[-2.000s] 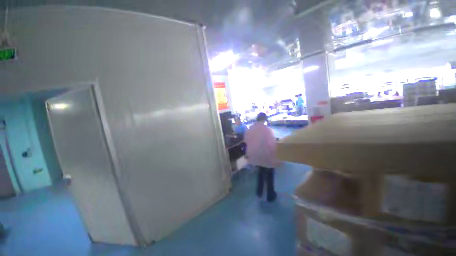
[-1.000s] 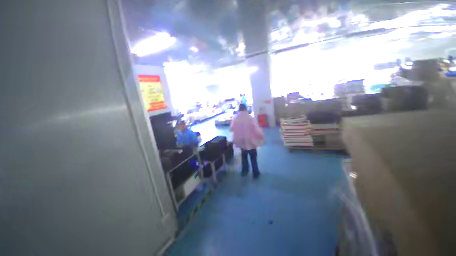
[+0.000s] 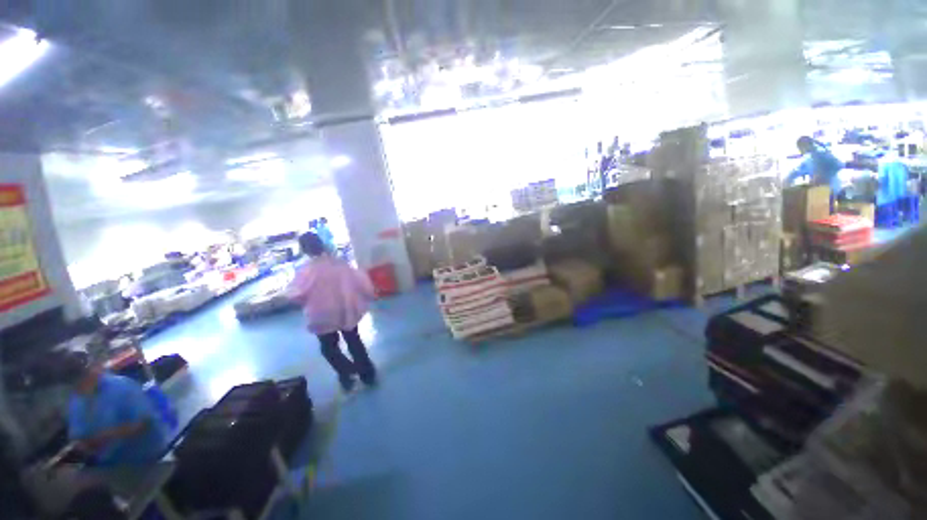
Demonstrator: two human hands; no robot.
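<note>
Neither of my hands is in view. Nearest in front of me on the right are stacked black trays (image 3: pixel 773 355) with pale contents, beside a blurred brown carton (image 3: pixel 884 295) at the right edge. At the lower left, black cases or trays (image 3: pixel 229 442) stand on a metal-framed rack. A person in blue (image 3: pixel 122 416) sits beside them at the left edge, hands near a bench. The picture is blurred, so small details cannot be told.
A person in a pink top (image 3: pixel 335 300) walks on the blue floor (image 3: pixel 488 416). White and red stacked trays (image 3: pixel 473 300) stand by a pillar (image 3: pixel 361 193). Wrapped cartons (image 3: pixel 737 229) stand behind at the right, with workers in blue beyond. A red-yellow poster (image 3: pixel 18 249) hangs left.
The view has moved forward and turned right past the grey wall, which is gone from view. The person in pink now appears further left. The black trays and wrapped cartons on the right have come into view.
</note>
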